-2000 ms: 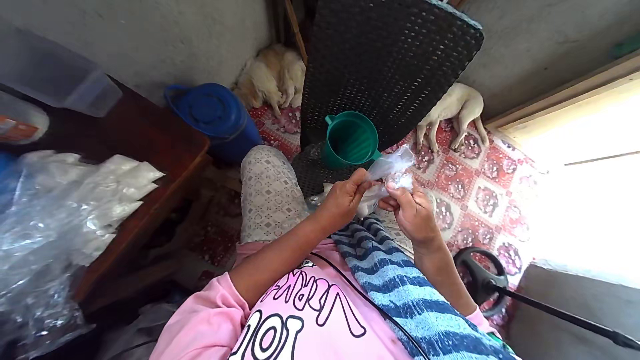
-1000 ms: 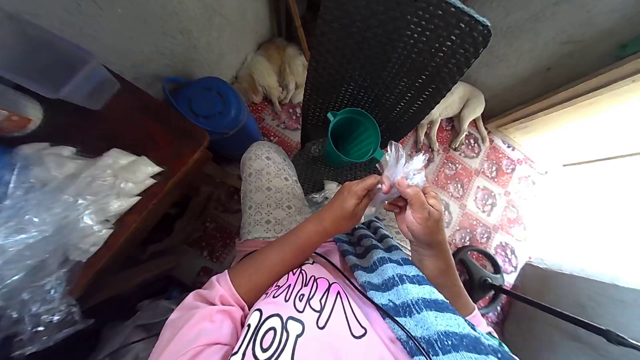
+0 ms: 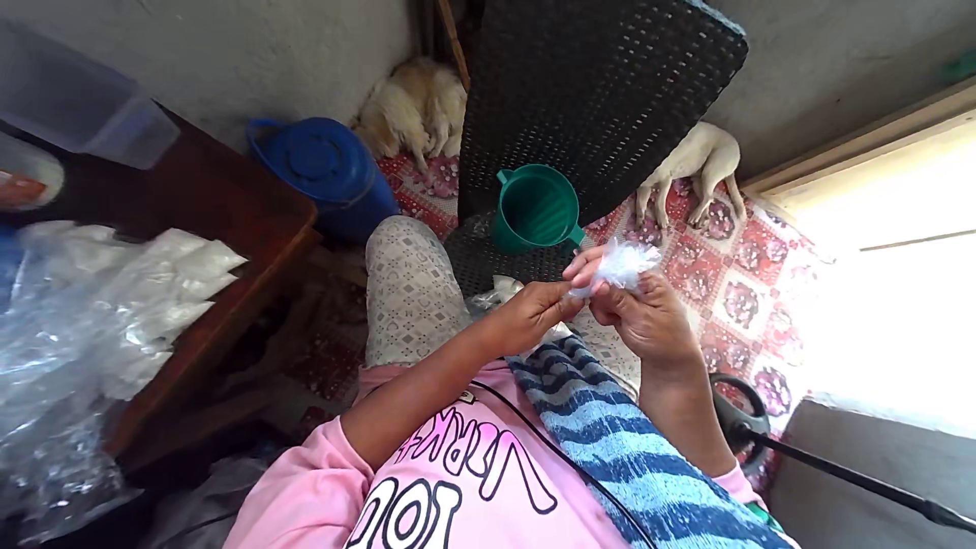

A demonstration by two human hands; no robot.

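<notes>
Both my hands meet over my lap at a small clear plastic bag (image 3: pixel 627 263), its crumpled top fanned out. My left hand (image 3: pixel 537 316) pinches a twisted part of the plastic between thumb and fingers. Around the bag's gathered part, my right hand (image 3: pixel 644 313) has its fingers closed. Just beyond them, a green plastic pitcher (image 3: pixel 537 206) stands on the black woven chair (image 3: pixel 587 99). More clear plastic with white contents (image 3: pixel 499 293) lies between my legs, partly hidden by my left hand. A blue striped towel (image 3: pixel 610 435) lies across my lap.
Filled plastic bags (image 3: pixel 164 290) are piled on a dark wooden table (image 3: pixel 221 194) at left, near a clear plastic container (image 3: pixel 84 95). A blue lidded drum (image 3: pixel 328 171) stands beside it. Dogs lie on the floor (image 3: pixel 423 107), (image 3: pixel 698 168) behind the chair. A black stand (image 3: pixel 839 473) is at right.
The loose plastic stood upright above my fingers a second ago; now it is bunched and fanned out over my right hand. Both hands stay on the bag. The pitcher has not moved.
</notes>
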